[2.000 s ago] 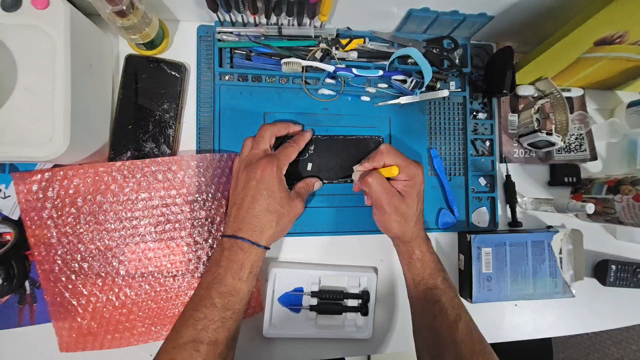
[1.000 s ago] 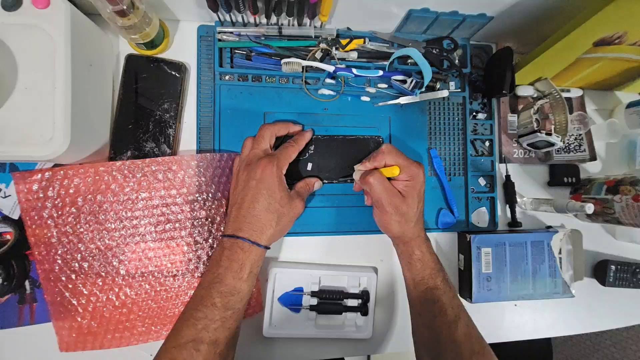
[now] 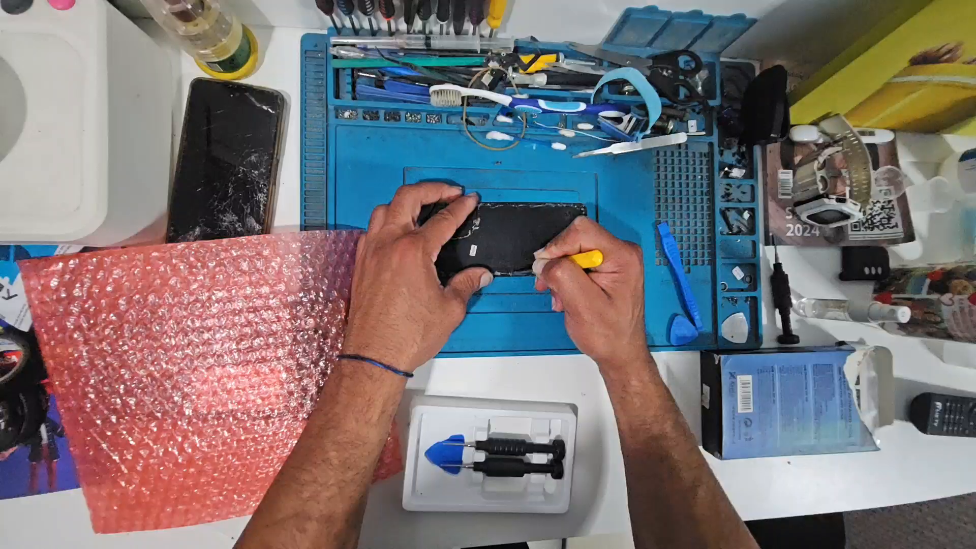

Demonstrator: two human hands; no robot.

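Note:
A black phone body (image 3: 518,236) lies lengthwise on the blue silicone repair mat (image 3: 488,164). My left hand (image 3: 415,263) grips its left end, fingers over the upper edge and thumb at the lower edge. In my right hand (image 3: 595,286) is a small tool with a yellow handle (image 3: 587,259); its tip is hidden by my fingers at the phone's lower right edge. A blue plastic pry tool (image 3: 679,274) and a blue pick (image 3: 683,329) lie to the right of my right hand. Tweezers (image 3: 633,145) and a toothbrush (image 3: 488,97) rest above the phone.
Red bubble wrap (image 3: 191,366) spreads at the left, below a cracked phone (image 3: 226,160). A white tray (image 3: 488,499) with two black screwdrivers (image 3: 518,457) sits between my forearms. At the right are a torn blue box (image 3: 793,400), a black screwdriver (image 3: 781,297) and a spray bottle (image 3: 846,310).

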